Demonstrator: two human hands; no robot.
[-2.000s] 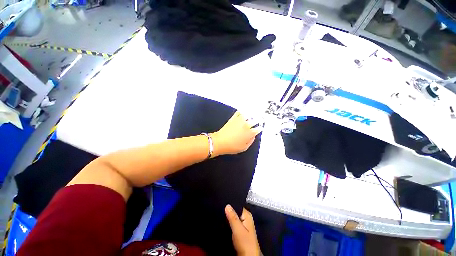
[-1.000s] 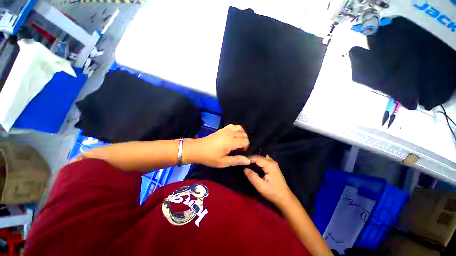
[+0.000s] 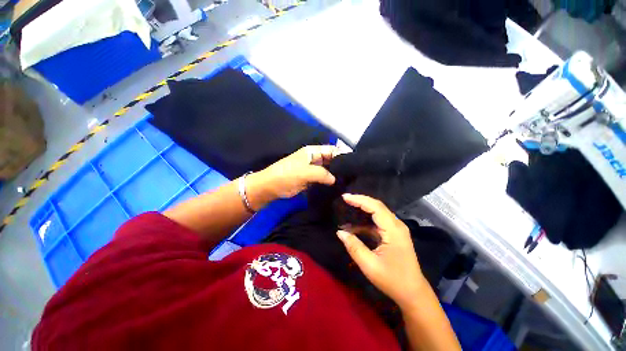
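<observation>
A black garment panel (image 3: 419, 137) lies partly on the white table and hangs over its front edge onto the lap. My left hand (image 3: 298, 171) pinches the panel's edge between thumb and fingers, just off the table edge. My right hand (image 3: 377, 240) is beside it over the cloth, thumb and fingers curved apart, with black cloth behind the gap. The far corner of the panel reaches toward the presser foot area of the sewing machine (image 3: 583, 103).
A stack of black panels (image 3: 233, 116) lies on blue crates (image 3: 130, 185) at the left. Small black pieces (image 3: 566, 195) lie in front of the machine arm, near two pens (image 3: 532, 238). A black heap (image 3: 453, 31) is at the table's back. Floor tape runs at far left.
The view has turned, showing more of the blue crates. My left hand has moved up along the panel, away from my right hand, whose fingers have opened. Earlier the panel's end was at the needle.
</observation>
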